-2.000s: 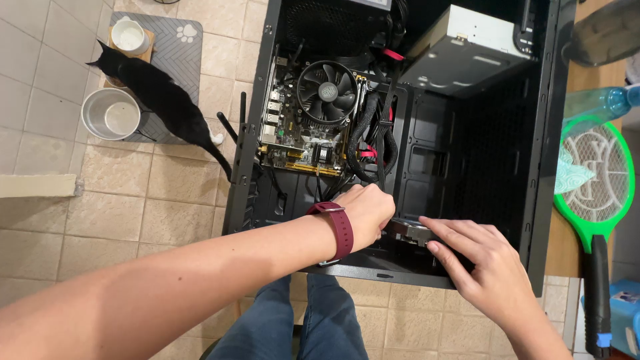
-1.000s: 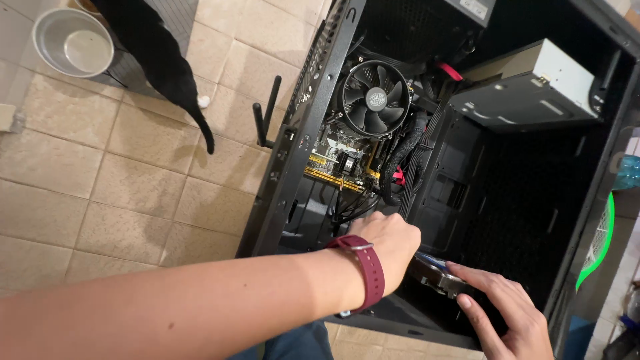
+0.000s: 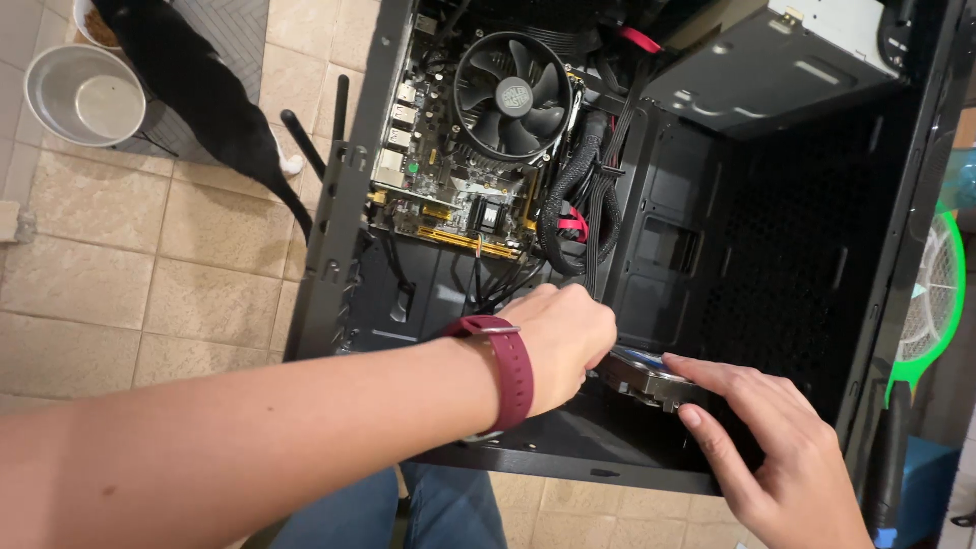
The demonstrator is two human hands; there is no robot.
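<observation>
A hard disk drive (image 3: 648,376) lies tilted in the lower part of an open black computer case (image 3: 610,471). My right hand (image 3: 770,435) grips its right end between thumb and fingers. My left hand (image 3: 560,343), with a dark red watch band (image 3: 515,374) on the wrist, is curled at the drive's left end; its fingertips and whatever they hold are hidden. Above it, black cables (image 3: 560,206) run beside the motherboard (image 3: 457,183), which carries a round CPU fan (image 3: 513,97).
A metal drive cage (image 3: 762,76) fills the case's upper right. Two antennas (image 3: 305,141) stick out at left. A black cat (image 3: 206,99) stands by a metal bowl (image 3: 85,95) on the tiled floor. A green electric fly swatter (image 3: 934,305) is at right.
Both hands stay at the drive, with the left hand curled at its left end throughout. The view has moved closer to the case and tilted.
</observation>
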